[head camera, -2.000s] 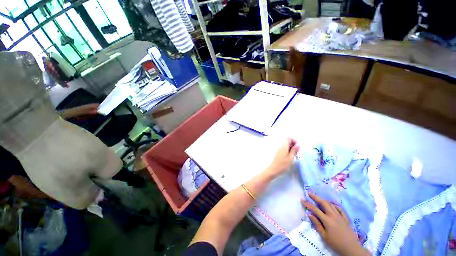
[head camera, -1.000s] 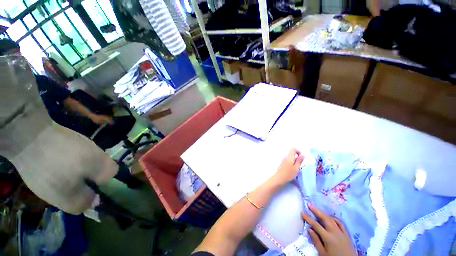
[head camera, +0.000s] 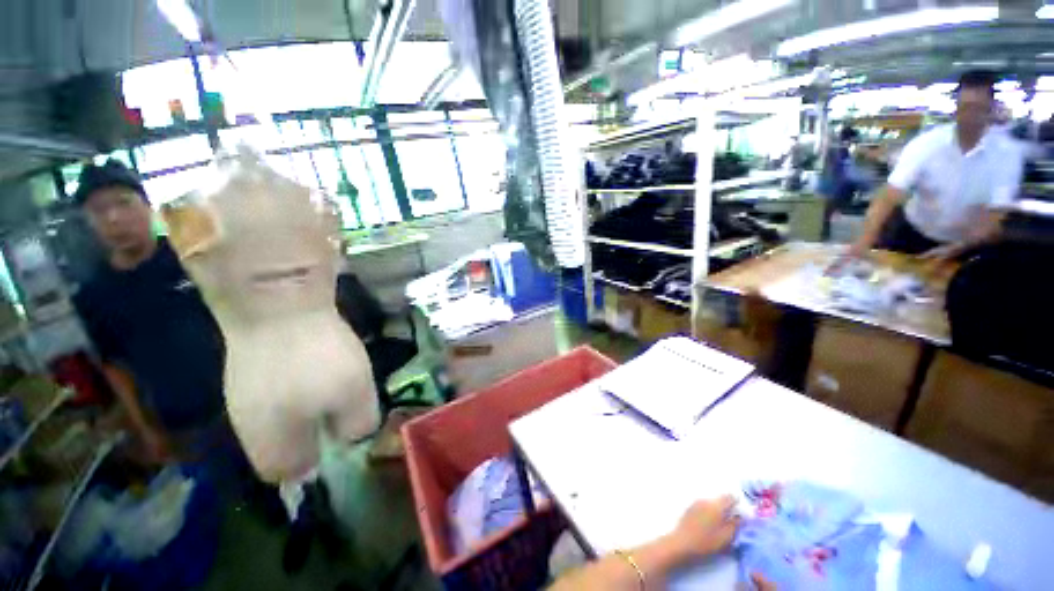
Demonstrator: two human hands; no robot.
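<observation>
The light blue dress (head camera: 809,543) with red flower sprigs lies on the near part of the white table, cut off by the bottom edge of the picture. A white lace strip (head camera: 890,554) runs down it. My left hand (head camera: 705,529), with a thin gold bracelet at the wrist, has its fingers closed at the dress's left edge. Of my right hand (head camera: 761,582) only a small bit of finger shows on the dress at the bottom edge; the rest is out of the picture.
On the white table (head camera: 647,485) lie an open notebook (head camera: 676,381) and a small white object (head camera: 980,560). A red crate (head camera: 433,496) with cloth stands left of it. A dress form (head camera: 289,335) and a person (head camera: 145,312) are at left; another person (head camera: 954,185) stands behind a brown table.
The view has tilted up and left, so the dress and hands sit lower and my right hand is mostly cut off. The person behind the dress form now shows upright.
</observation>
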